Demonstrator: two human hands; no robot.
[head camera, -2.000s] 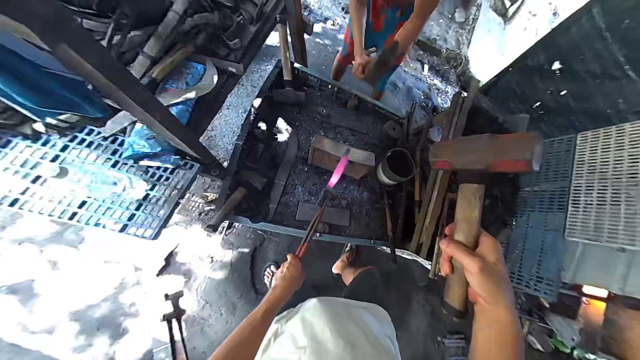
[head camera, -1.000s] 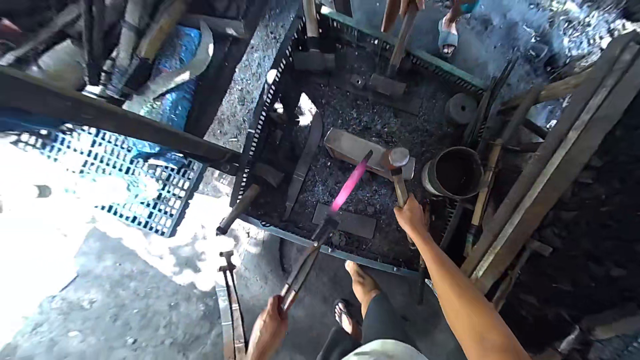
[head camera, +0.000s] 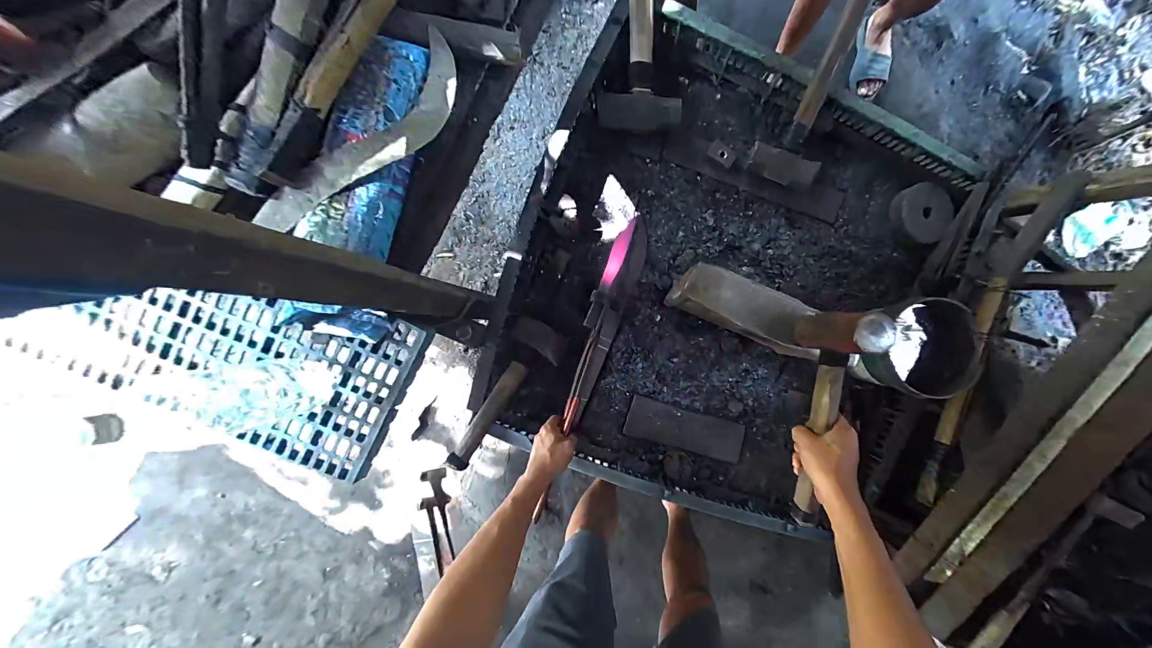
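Observation:
My left hand grips long tongs, whose jaws hold a pink-glowing metal workpiece. The glowing piece lies over or beside a dark blade at the left of the black work area. In my right hand is a hammer by its wooden handle; its head overlaps the right end of a metal anvil block in view. Whether head and block touch, I cannot tell. A flat metal plate lies below the block.
A metal can stands right of the hammer. Two more hammers rest at the far side, near another person's sandaled foot. A curved blade, a blue plastic grate and a beam are on the left, wooden planks on the right.
The glowing piece has moved left, off the block to beside the dark blade. The raised hammer of two seconds ago is lower. The other person's hands have left the view.

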